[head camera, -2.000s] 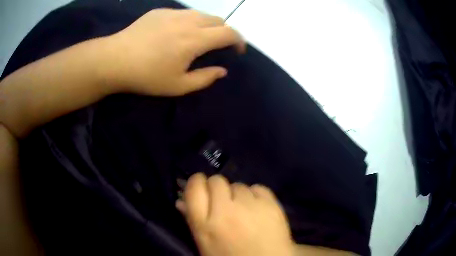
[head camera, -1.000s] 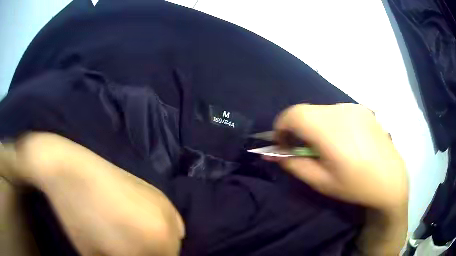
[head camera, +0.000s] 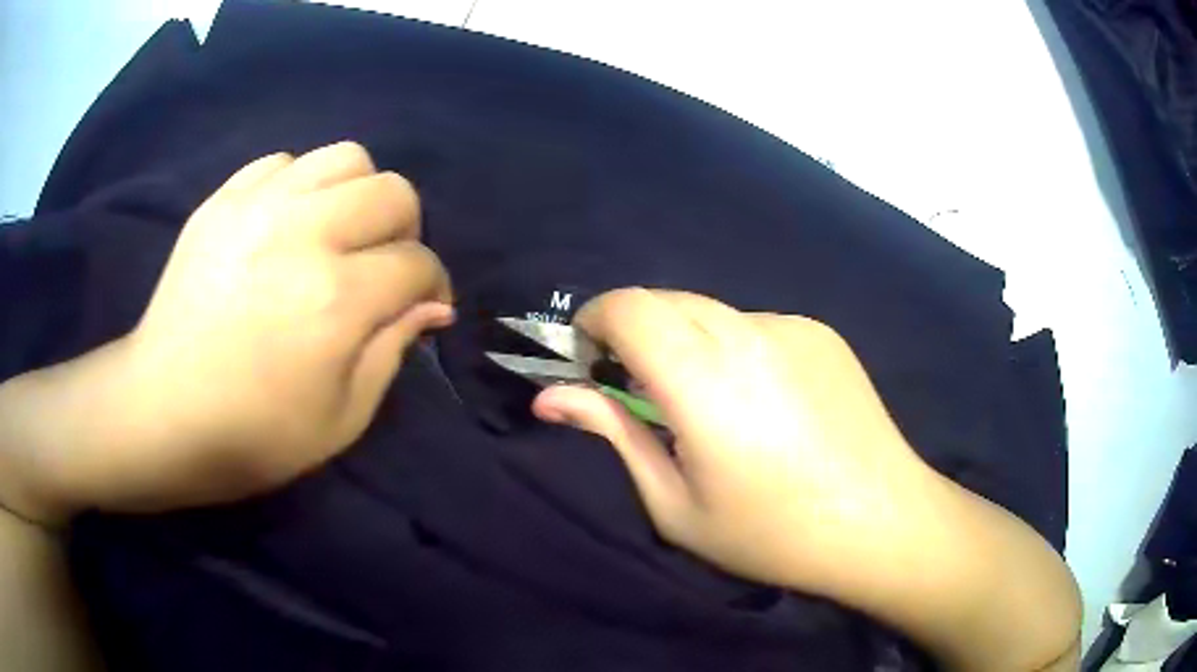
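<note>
A dark jacket or coat (head camera: 630, 158) lies spread in front of me, its notched collar edge at the top. The size label (head camera: 561, 303) with a white "M" is near the middle, partly covered by my right fingers. My right hand (head camera: 735, 420) holds thread snips (head camera: 541, 352), green handle in the palm, the two silver blades apart and pointing left just below the label. My left hand (head camera: 302, 315) is left of the blades, thumb and index finger pinched together at the cloth. A thin thread-like line shows below those fingertips; whether they grip it or the cloth is hidden.
The white table (head camera: 945, 92) shows behind and right of the garment, with a few thread ends near the collar edge. Another dark, shiny garment (head camera: 1142, 145) lies along the right edge. More dark cloth and a pale piece (head camera: 1149, 637) are at the lower right.
My left hand has moved up from the lower left to beside the label, fingers now pinched. My right hand has moved left with the open snips. The lining seen earlier is now mostly covered.
</note>
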